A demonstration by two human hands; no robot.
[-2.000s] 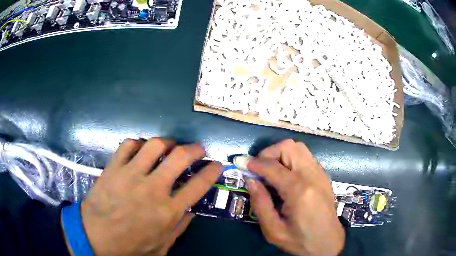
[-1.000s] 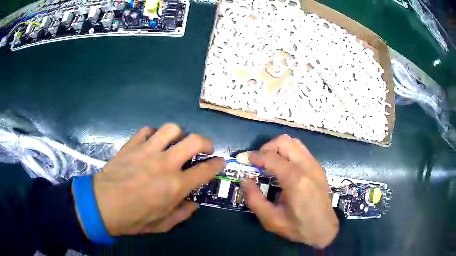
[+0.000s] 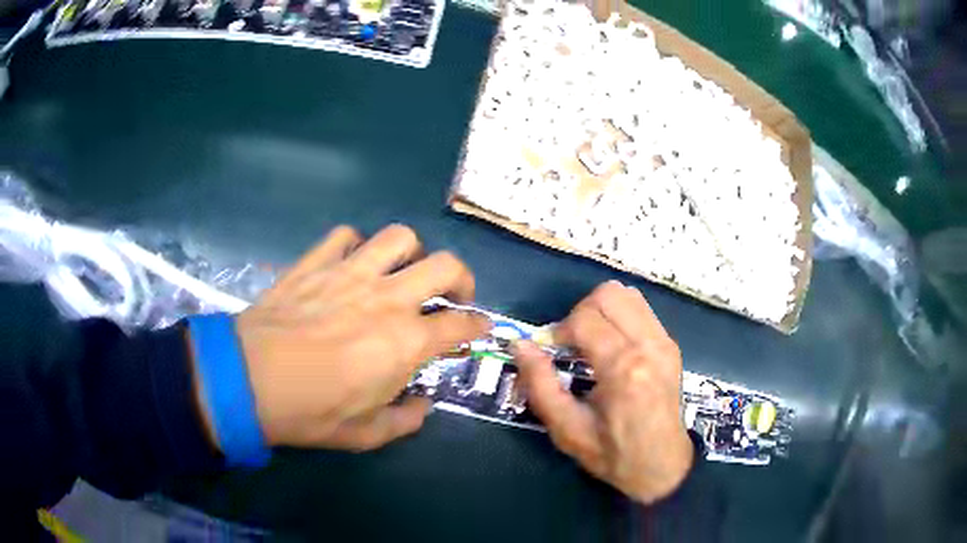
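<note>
A power strip housing (image 3: 730, 416) lies across the bench, packed with a circuit board, blocks and wires. My left hand (image 3: 355, 339), with a blue wristband, rests over its left part, fingers on the housing edge. My right hand (image 3: 620, 387) is over its middle, thumb and forefinger closed on a small pale piece (image 3: 543, 337) beside a blue wire (image 3: 511, 330). A green wire shows below it. A white power cord (image 3: 170, 274) runs to the housing's left end, which my left hand hides.
A cardboard box (image 3: 551, 246) of loose white clips stands behind. Another packed housing (image 3: 239, 34) lies at the far left. Bagged cord coils lie at left (image 3: 90, 278) and beyond the box at right (image 3: 848, 228). Green surface shows at the upper right.
The view has shifted and tilted. The housing now slants down to the right. Both hands stay on it, and the pale piece is still at my right fingertips.
</note>
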